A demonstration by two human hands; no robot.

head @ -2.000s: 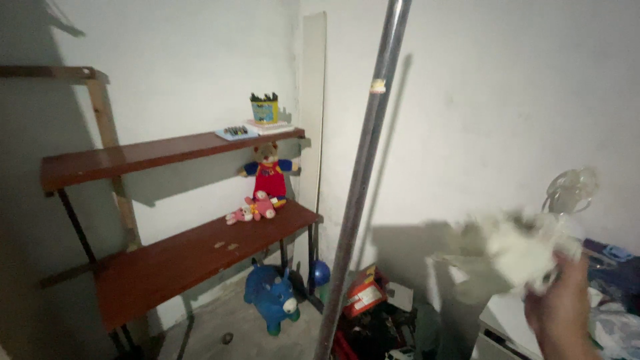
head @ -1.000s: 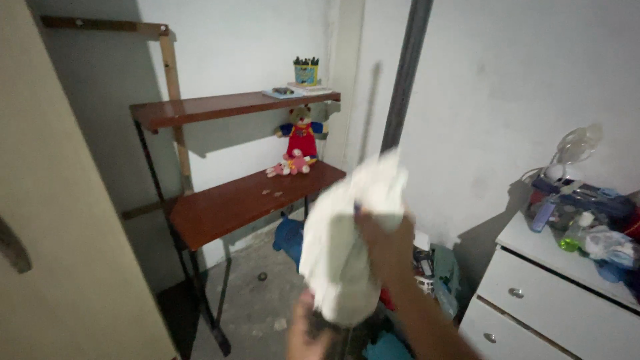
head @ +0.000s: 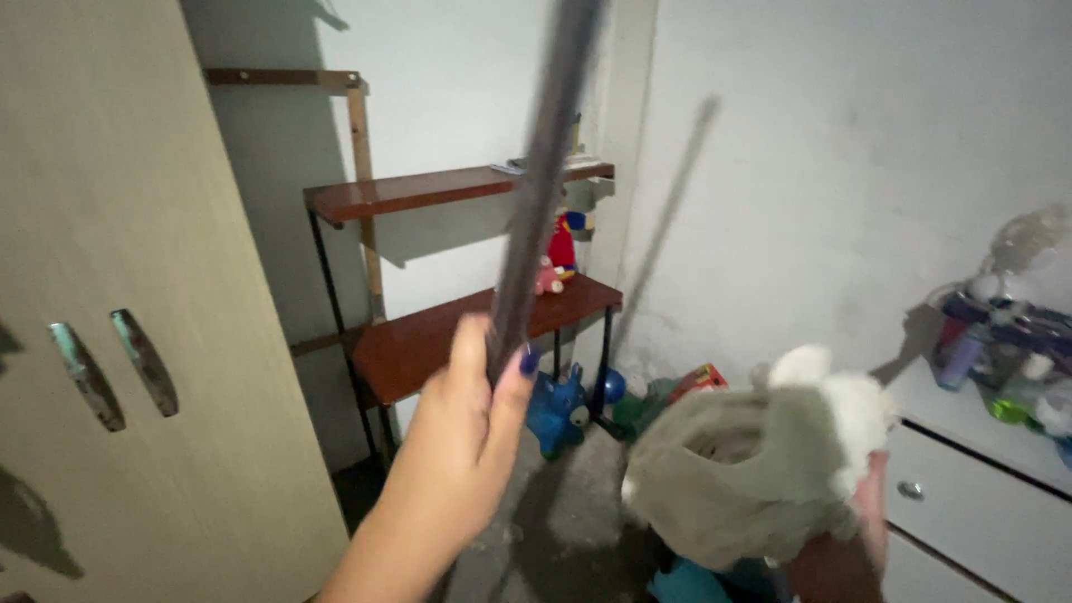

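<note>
My left hand is closed around the lower visible part of a dark metal pole, which rises past the top of the view in front of the shelves. At the lower right, my right hand holds a white, fluffy soft item, perhaps a plush toy or fabric thing, with a hollow or opening facing me. Most of the right hand is hidden behind it. The item hangs beside a white chest of drawers, and I cannot tell whether they touch.
A reddish-brown wooden shelf unit bears a doll in red and a pink plush toy. Below are a blue animal toy and a blue ball. A wardrobe stands left; bottles crowd the chest top.
My left hand has come up onto the pole, after being low near the white item one second ago. The white item has moved right in my right hand. The view has shifted.
</note>
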